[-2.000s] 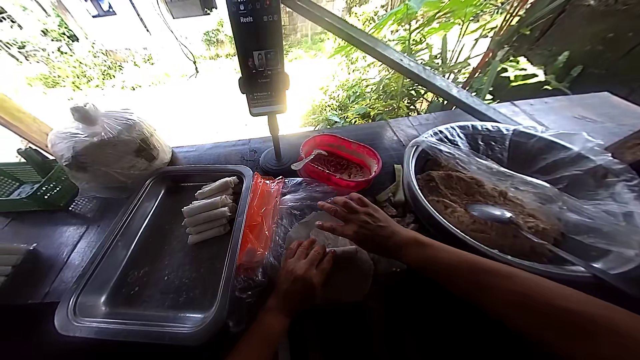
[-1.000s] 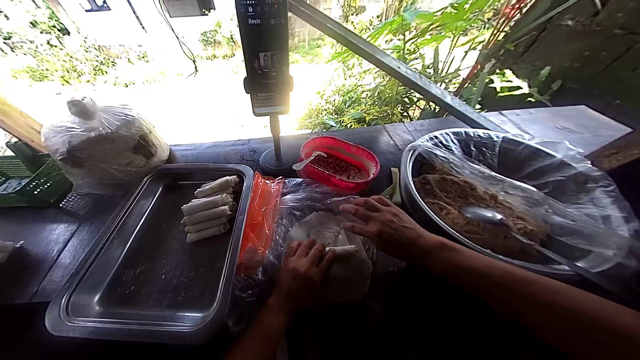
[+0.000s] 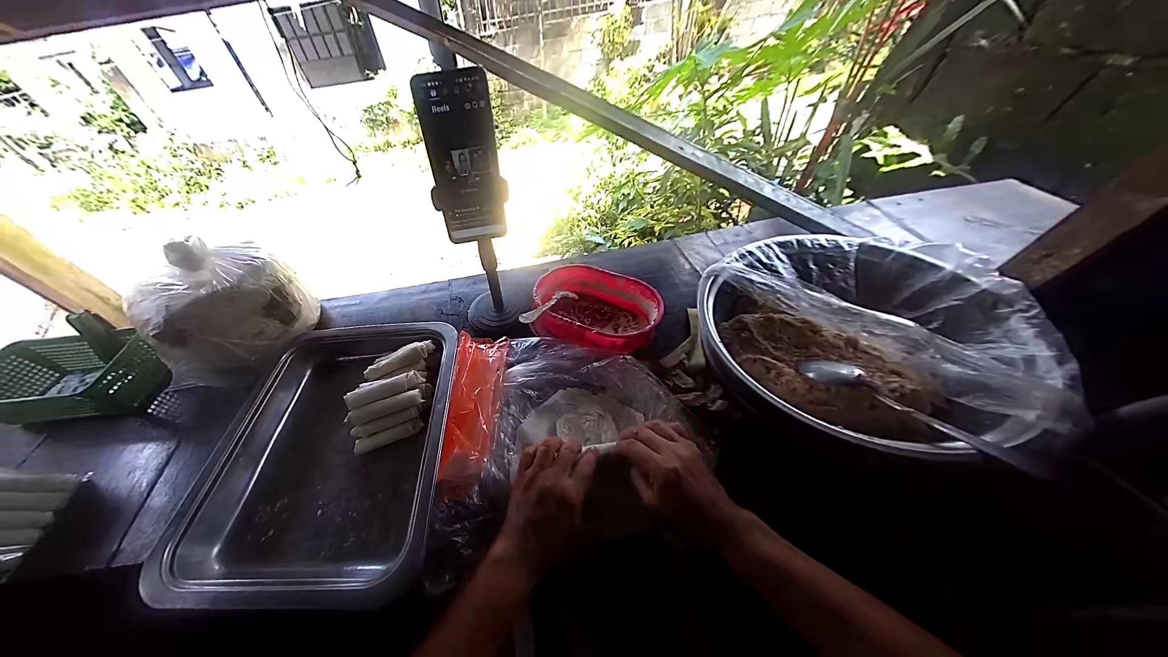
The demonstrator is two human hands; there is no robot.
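Note:
My left hand (image 3: 551,484) and my right hand (image 3: 668,470) pinch the two ends of a thin white roll (image 3: 599,447) between them. It lies at the near part of a round, pale wrapper sheet (image 3: 575,411), spread on clear plastic. Left of the hands, white rolls (image 3: 388,397) lie stacked at the right side of a metal tray (image 3: 274,557). To the right, a metal basin (image 3: 707,342) lined with clear plastic holds a brown filling mixture (image 3: 812,365) with a metal spoon (image 3: 835,372) resting on it.
Behind the hands stands a red plastic bowl (image 3: 598,342) with reddish contents and a white spoon. A phone (image 3: 459,155) is on a stand. Left are a tied plastic bag (image 3: 219,306), a green basket (image 3: 119,383) and more white rolls (image 3: 36,511). Orange plastic (image 3: 472,411) lies beside the tray.
My right hand has come down from the far part of the wrapper to its near edge, level with my left hand. A narrow roll now shows between the fingertips. The view has tilted up somewhat.

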